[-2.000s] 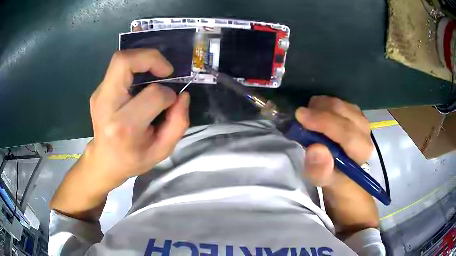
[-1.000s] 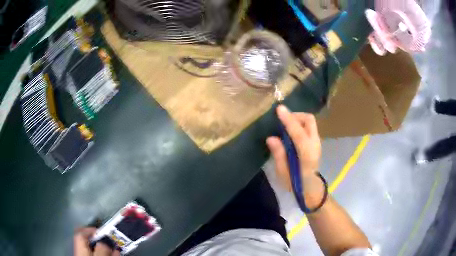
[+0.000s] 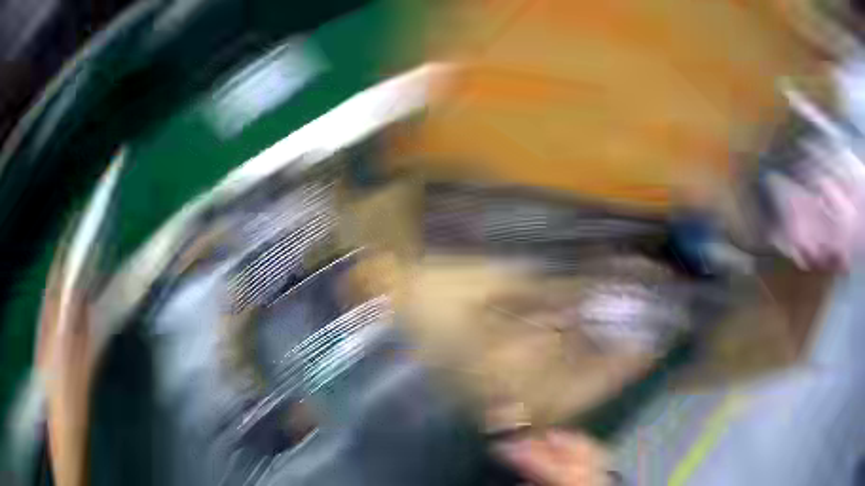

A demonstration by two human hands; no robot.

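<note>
The view is strongly blurred. My left hand (image 3: 71, 361) shows as a smeared skin-coloured shape at the left edge. A narrow white streak (image 3: 92, 223), possibly a phone housing, lies just above it; whether the hand holds it is unclear. My right hand (image 3: 560, 457) is cut off by the bottom edge, below the cardboard sheet (image 3: 493, 332). No soldering iron can be made out in it. Fanned LCD stacks (image 3: 303, 332) with white edges and some green lie left of the cardboard.
A white strip (image 3: 332, 128) borders a bright green surface (image 3: 180, 152), where a blurred whitish item (image 3: 266, 85) lies. A large orange-brown shape (image 3: 588, 95) fills the upper right. A shiny round item (image 3: 621, 313) sits on the cardboard. A pink object (image 3: 820, 218) is at the right.
The view has swung towards the LCD stacks and green surface. My left hand now shows at the left edge instead of bottom left; my right hand is lower in the picture.
</note>
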